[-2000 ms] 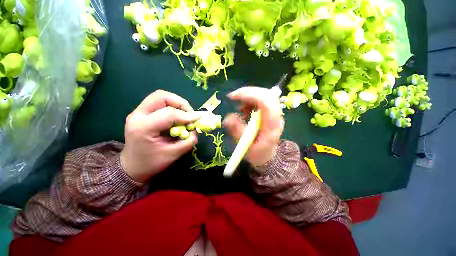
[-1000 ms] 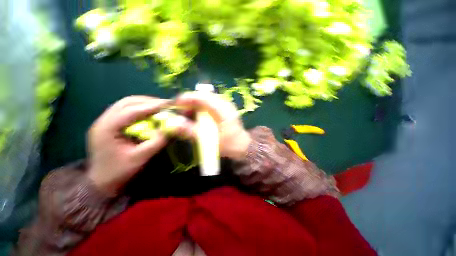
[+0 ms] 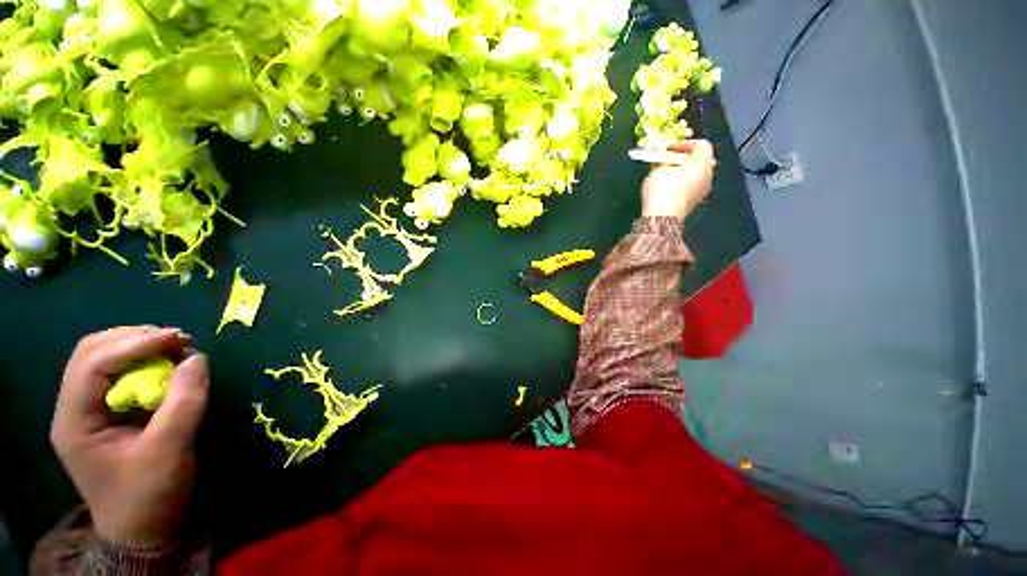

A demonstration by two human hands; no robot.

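Observation:
My left hand (image 3: 130,433) is at the lower left, closed around a small lime-green figure (image 3: 141,386), whose rounded end shows between thumb and fingers. My right hand (image 3: 679,182) is stretched out to the far right, at the near end of the cluster of small green figures (image 3: 667,84). A pale strip, which looks like the trimming knife's handle (image 3: 653,155), sticks out to the left from its fingers. The knife's tip is not visible. Whether this hand also holds a figure cannot be told.
A large heap of untrimmed figures (image 3: 496,101) spans the far side. Stringy flash pieces (image 3: 377,259) (image 3: 321,411) and a flat scrap (image 3: 242,302) lie on the dark green table (image 3: 451,371). Yellow-handled side cutters (image 3: 560,263) and a thin ring (image 3: 485,314) lie left of my right forearm.
The view has swung right, and the clear bag is out of sight. My hands have parted; my right hand has reached out to the figure cluster. Flash loops and a flat scrap now lie on the table.

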